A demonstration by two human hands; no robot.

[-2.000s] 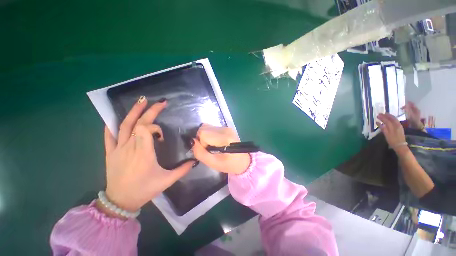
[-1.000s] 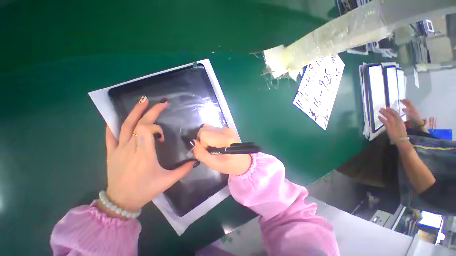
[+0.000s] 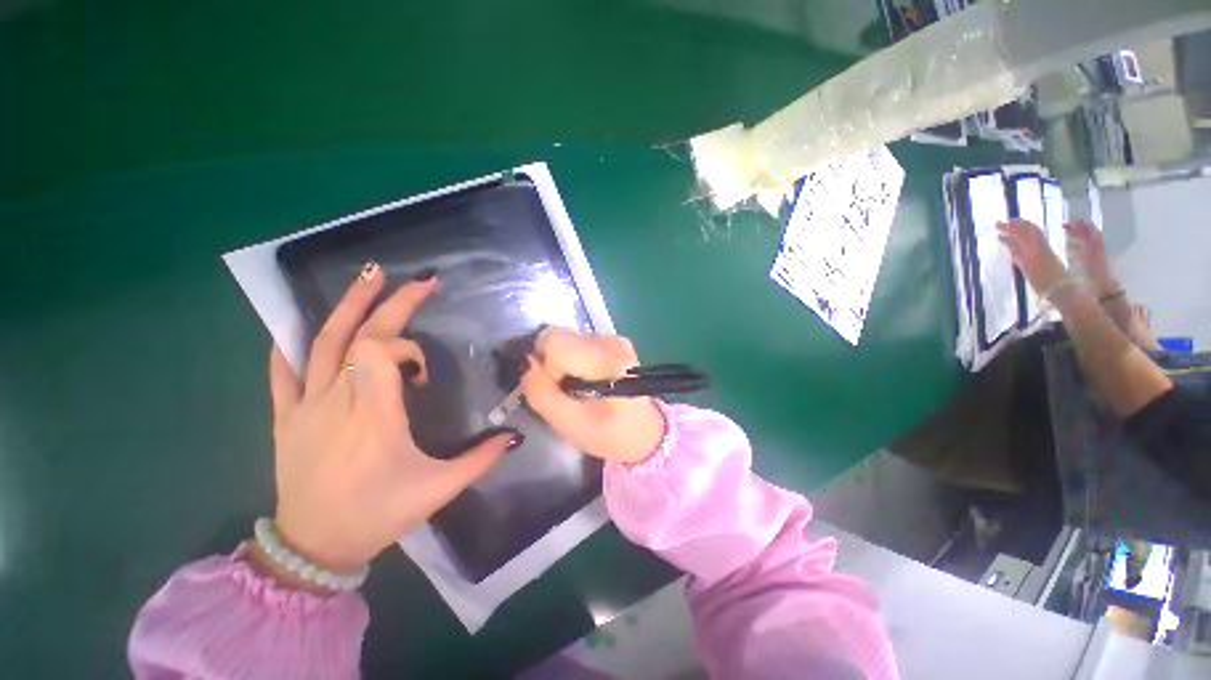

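Note:
A dark glossy tablet (image 3: 465, 286) lies tilted on a white foam sheet (image 3: 252, 272) in front of me. My left hand (image 3: 365, 412) rests on its left part, fingers spread, thumb tip near the middle of the glass. My right hand (image 3: 584, 392) is over the tablet's right side and holds a black marker pen (image 3: 638, 384), which points to the right. A small whitish label (image 3: 506, 405) shows on the dark glass between my right fingertips and my left thumb. My right fingertips partly hide it.
A handwritten paper sheet (image 3: 839, 246) lies beside a taped post (image 3: 863, 113) at the upper right. Farther right, another person's hands (image 3: 1062, 266) are over a stack of tablets and white sheets (image 3: 989, 259). A pale surface (image 3: 930, 611) is at the lower right.
My right hand's fingers have shifted slightly and more of the small label shows. The pen has tilted a little. My left hand stays nearly in place. The other person's hands have moved over the stack.

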